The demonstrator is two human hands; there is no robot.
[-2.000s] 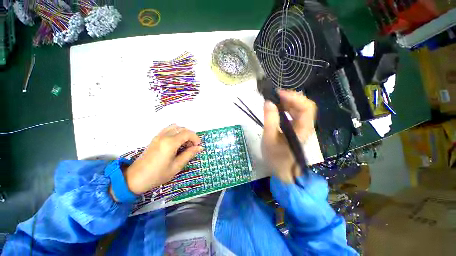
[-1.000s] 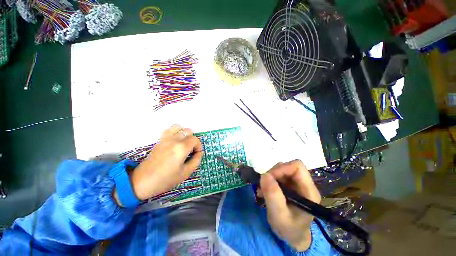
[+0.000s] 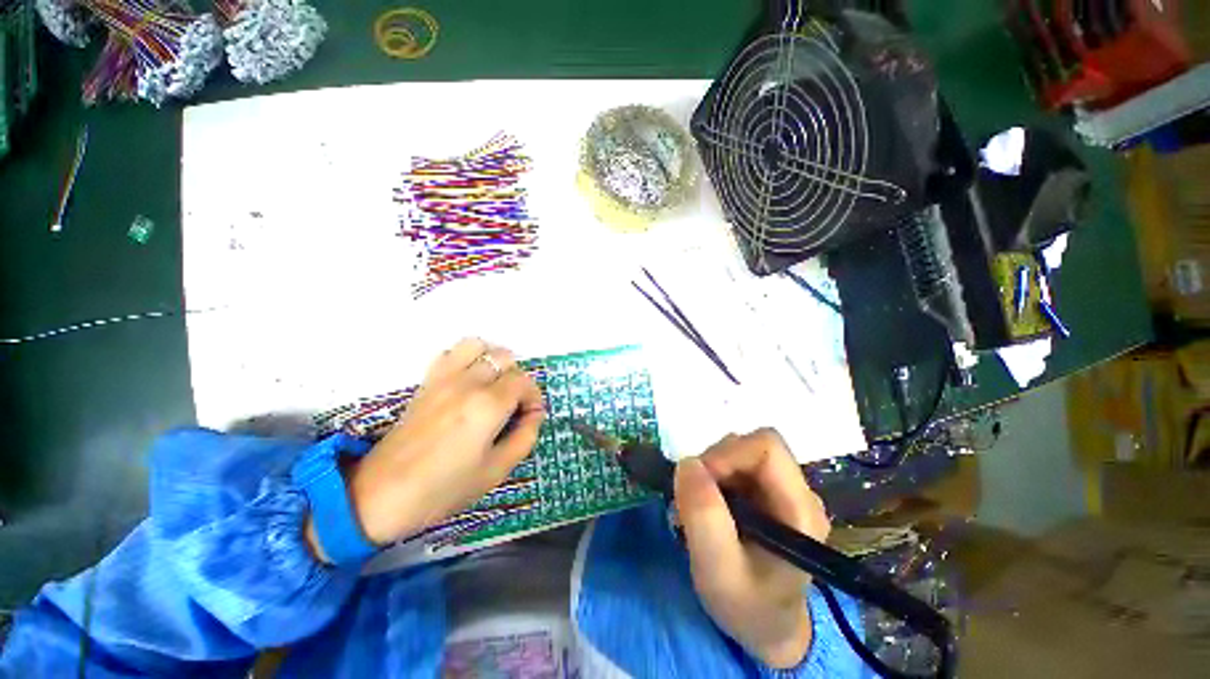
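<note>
The green PCB panel (image 3: 597, 385) lies on the white sheet, with rows of coloured lead wires (image 3: 494, 512) on its left part. My left hand (image 3: 458, 418) rests over the panel, thumb and forefinger pinched together; whether a wire is between the fingertips is too small to tell. My right hand (image 3: 754, 537) holds the black soldering iron (image 3: 796, 547) like a pen. Its thin tip is over the middle of the panel, to the right of my left fingertips; contact cannot be told.
A wire pile (image 3: 471, 215), a round dish with silvery contents (image 3: 637, 162) and dark tweezers (image 3: 686, 325) lie above the panel. A fan (image 3: 796, 153) and iron stand (image 3: 936, 272) are at the right. Wired bundles (image 3: 272, 40) are upper left.
My right hand has brought the iron from beside the dish and fan down over the panel. Since one second ago it has barely moved. My left hand stays in place.
</note>
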